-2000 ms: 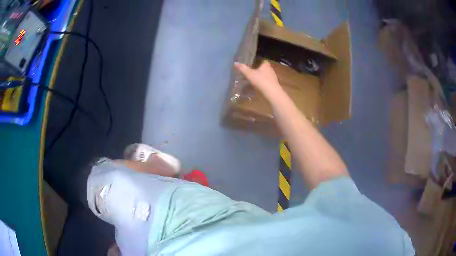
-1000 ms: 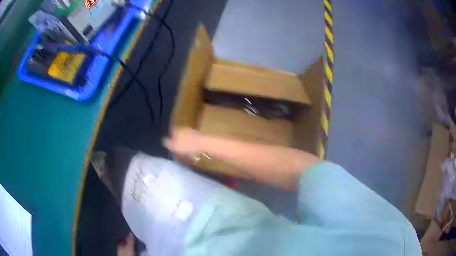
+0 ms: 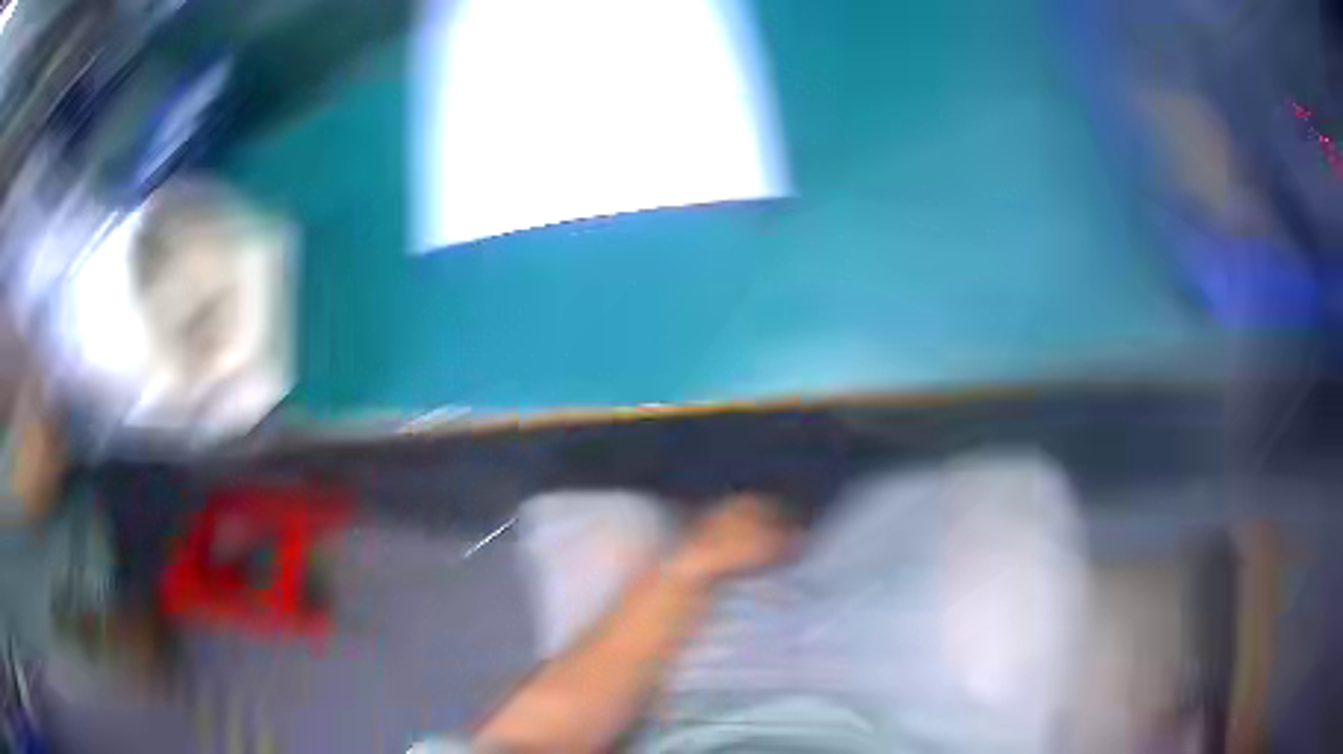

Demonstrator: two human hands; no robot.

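Observation:
The frame is strongly blurred. My left hand (image 3: 737,533) is low over my lap, between my light-coloured trouser legs, below the bench edge. Its fingers cannot be made out, nor whether it holds anything. My right hand is not in view. A white paper sheet (image 3: 597,118) lies on the green bench (image 3: 913,295) in front of me, cut off by the top of the picture.
A white round-looking object, possibly the fan (image 3: 192,317), is at the bench's left end. A red plastic stool (image 3: 258,560) stands below it. A blue tray (image 3: 1259,287) is at the right, with red digits above it. A blurred brown edge shows at the lower right.
The view has swung left from the open carton on the floor to the bench. The right hand, earlier over the carton's near side, has left the picture. My left hand now shows over my lap.

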